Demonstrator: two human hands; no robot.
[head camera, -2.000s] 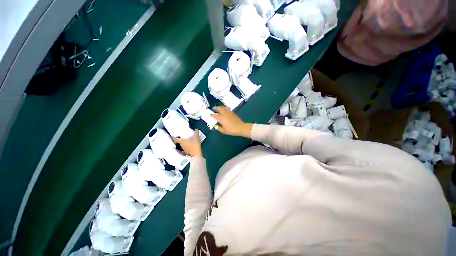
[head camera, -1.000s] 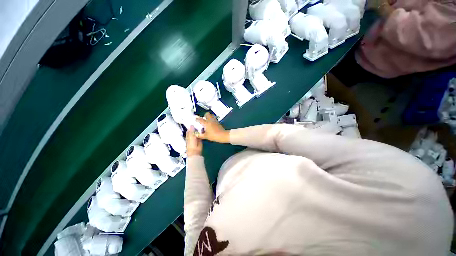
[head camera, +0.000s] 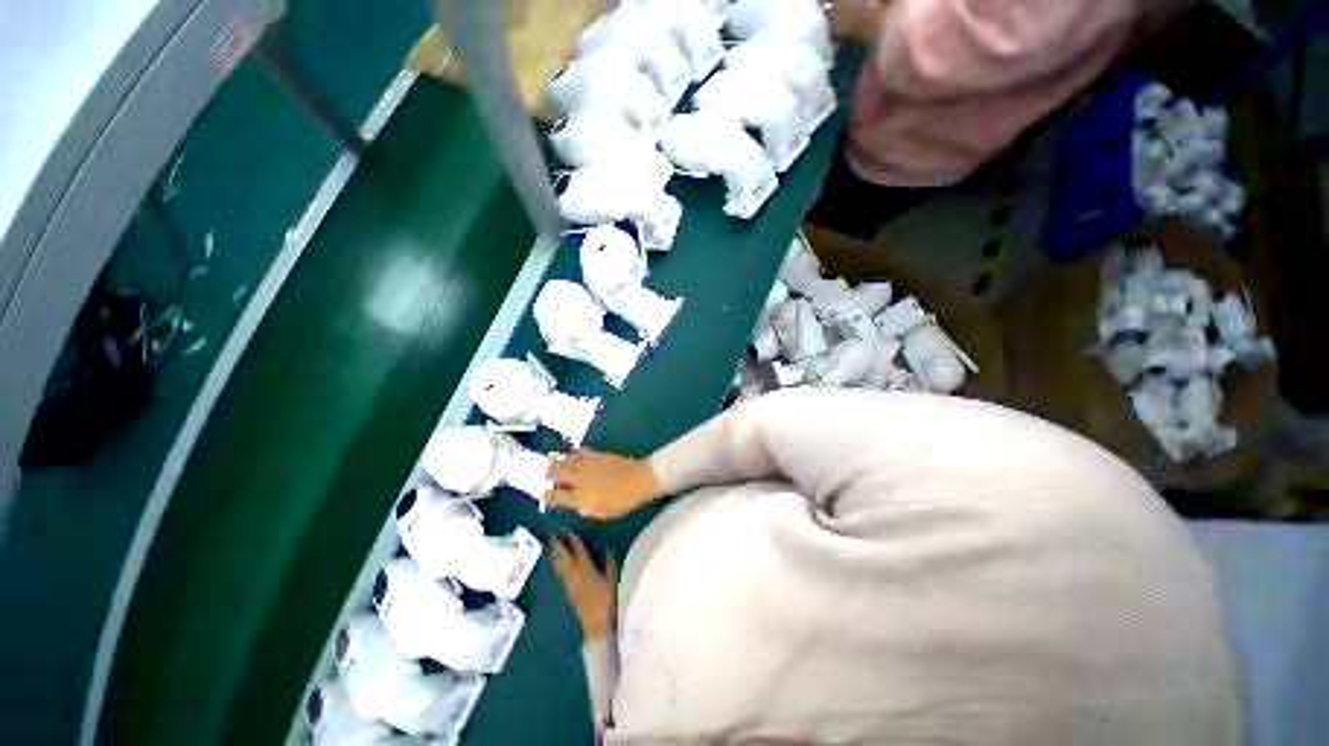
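Note:
White security cameras lie in a slanting row on the dark green bench top. My right hand (head camera: 602, 484) has its fingertips on the mounting bracket (head camera: 525, 472) of one security camera (head camera: 464, 459), whose rounded head points to the conveyor side. My left hand (head camera: 586, 586) is just below, fingers apart and empty, beside the bracket end of the neighbouring security camera (head camera: 445, 536). Any small part under my right fingertips is hidden. Three more cameras nearer the bottom show dark round lens faces.
A green conveyor belt (head camera: 314, 394) with a pale edge runs along the left. More cameras (head camera: 736, 124) stand at the far end near a person in pink (head camera: 969, 88). Loose white parts (head camera: 853, 335) lie right of the bench. A blue crate (head camera: 1093, 182) is farther off.
My hands were together at a camera's bracket; now my left hand is free and apart from my right. That camera lies with its head turned like those above it. The whole view has shifted.

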